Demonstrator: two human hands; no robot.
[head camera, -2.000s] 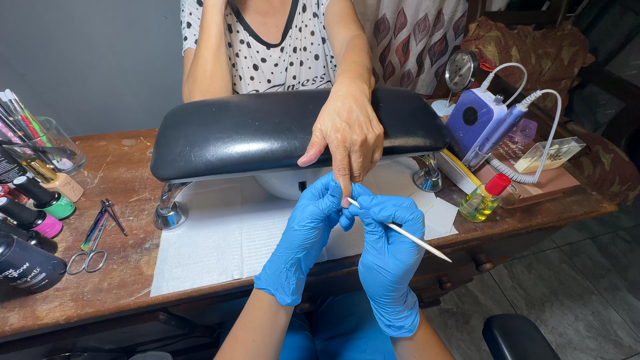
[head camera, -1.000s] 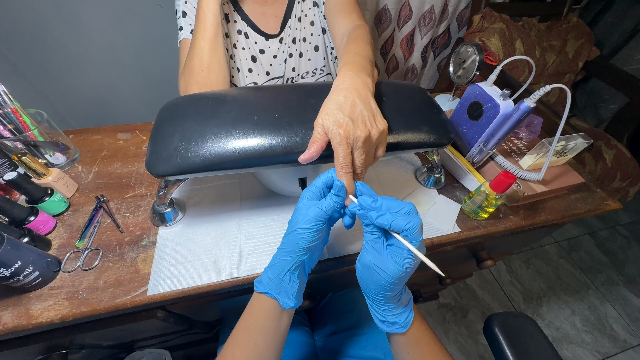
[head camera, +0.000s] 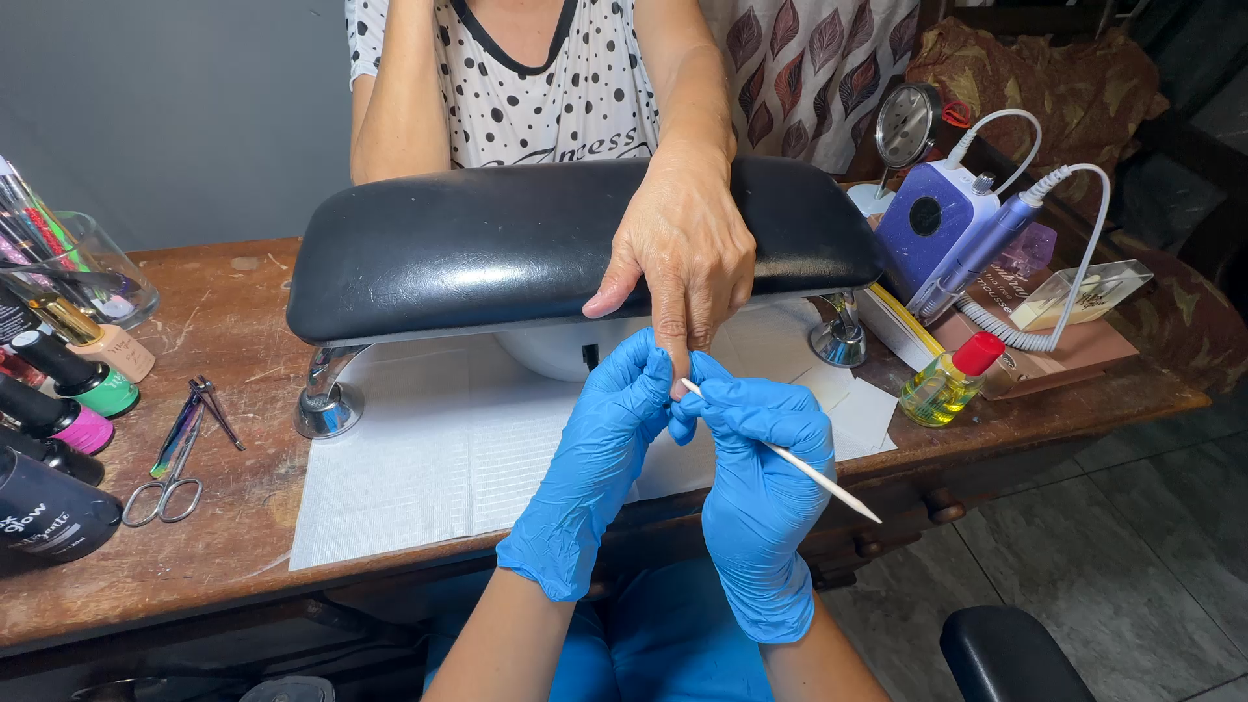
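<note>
My left hand (head camera: 609, 444), in a blue disposable glove, grips the index finger of the other person's hand (head camera: 682, 239) near its tip. In my right hand (head camera: 765, 478), gloved alike, is a wooden cuticle stick (head camera: 824, 480); one end rests at that fingertip's nail, while the pointed end sticks out toward the lower right. The person's wrist lies over a black padded armrest (head camera: 468, 249) on chrome legs. Beneath it, a white paper towel (head camera: 390, 487) covers part of the wooden table.
Nail scissors (head camera: 166, 492) and tweezers lie on the left, beside gel polish bottles (head camera: 102, 385) and a glass of brushes (head camera: 122, 283). On the right stand a purple nail drill unit (head camera: 931, 219), a small round mirror (head camera: 905, 127) and a red-capped bottle of yellow liquid (head camera: 951, 380).
</note>
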